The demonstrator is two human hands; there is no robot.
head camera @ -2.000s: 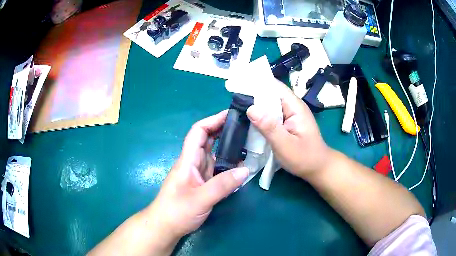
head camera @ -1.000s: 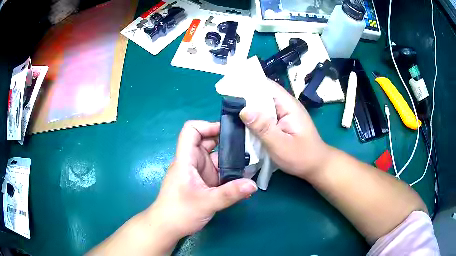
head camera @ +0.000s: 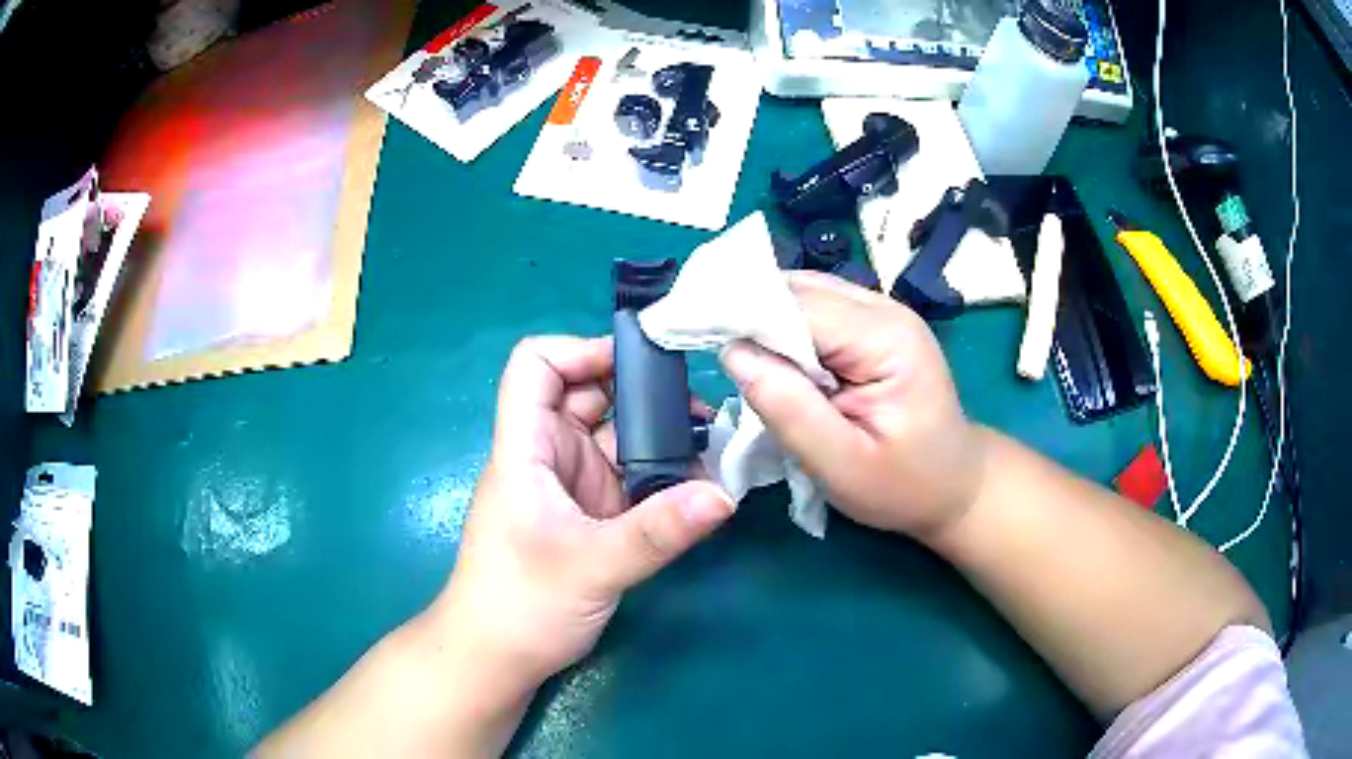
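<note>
My left hand (head camera: 571, 512) holds a dark grey and black phone holder clamp (head camera: 653, 393) upright by its lower end, thumb across the bottom. Its upper hooked jaw stands apart from the grey bar, with a gap between them. My right hand (head camera: 875, 400) grips a crumpled white wiping cloth (head camera: 730, 297) between thumb and fingers. A fold of the cloth touches the top of the grey bar, and another part hangs beside the clamp's lower right side. Both hands are bare and over the middle of the bench.
Two blister card packs (head camera: 641, 131) lie at the back. Loose black mount parts (head camera: 853, 171) lie on and beside a pale pad (head camera: 986, 267). A white bottle (head camera: 1023, 92), dark slab (head camera: 1094, 334), yellow utility knife (head camera: 1182, 304) and white cable are right. An orange-brown sheet (head camera: 356, 223) and more packs are left.
The clamp has moved slightly left and up in my left hand, and its upper jaw now stands apart from the bar. The cloth has shifted, uncovering more black parts behind my right hand.
</note>
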